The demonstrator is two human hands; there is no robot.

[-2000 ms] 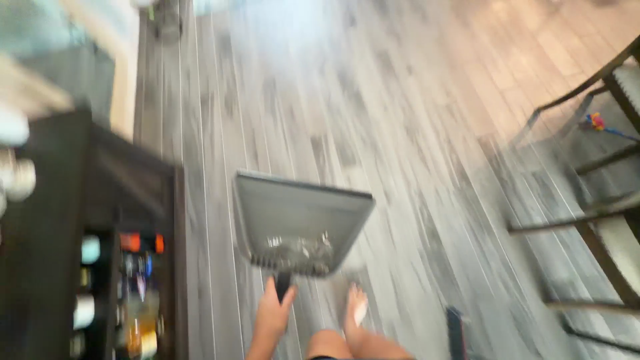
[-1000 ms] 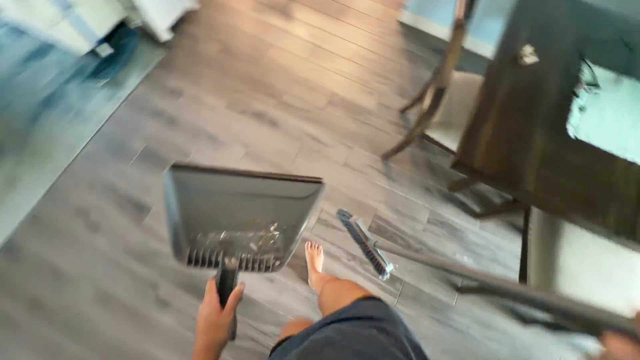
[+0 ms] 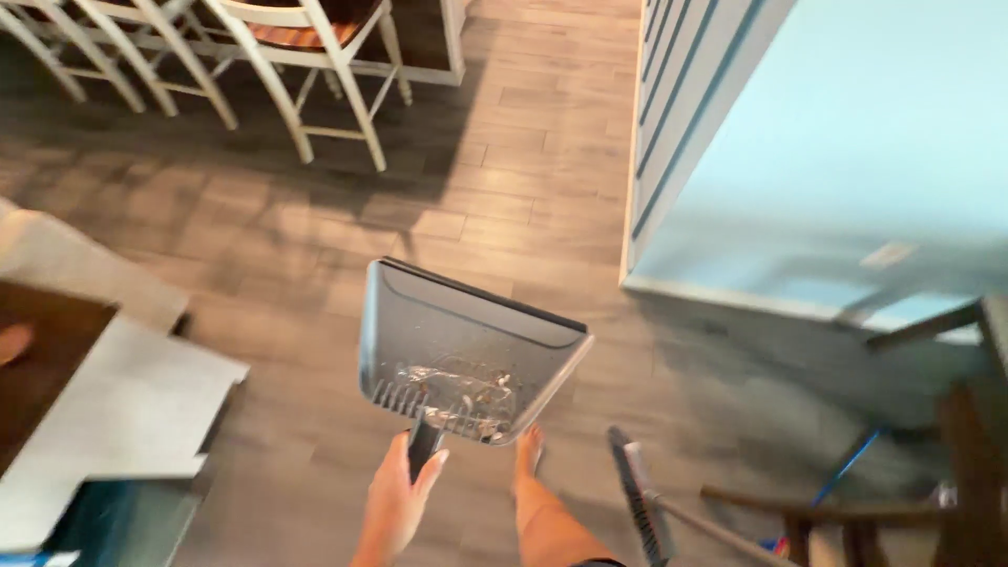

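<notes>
My left hand (image 3: pixel 405 488) grips the short black handle of a grey dustpan (image 3: pixel 480 315), held out over the floor with its wide lip away from me. Crumbs, clear plastic scraps and other debris (image 3: pixel 465 394) lie near the handle end, by a row of comb teeth. At the lower right is a broom head (image 3: pixel 639 496) with dark bristles, its pole (image 3: pixel 717 531) running off toward the bottom edge. My right hand is outside the view, so its hold on the pole cannot be seen. My bare foot (image 3: pixel 530 449) shows just beyond the dustpan.
White bar stools (image 3: pixel 331 59) stand at the upper left. A blue wall (image 3: pixel 827 157) with a white baseboard corner juts in at the right. Dark wooden chair parts (image 3: pixel 835 512) and a thin blue object (image 3: pixel 846 468) are at the lower right. Furniture with white panels (image 3: pixel 134 394) stands at the left.
The view has swung to bar stools and a blue wall. The dustpan stays in my left hand. My right hand, seen at the pole one second ago, has left the view.
</notes>
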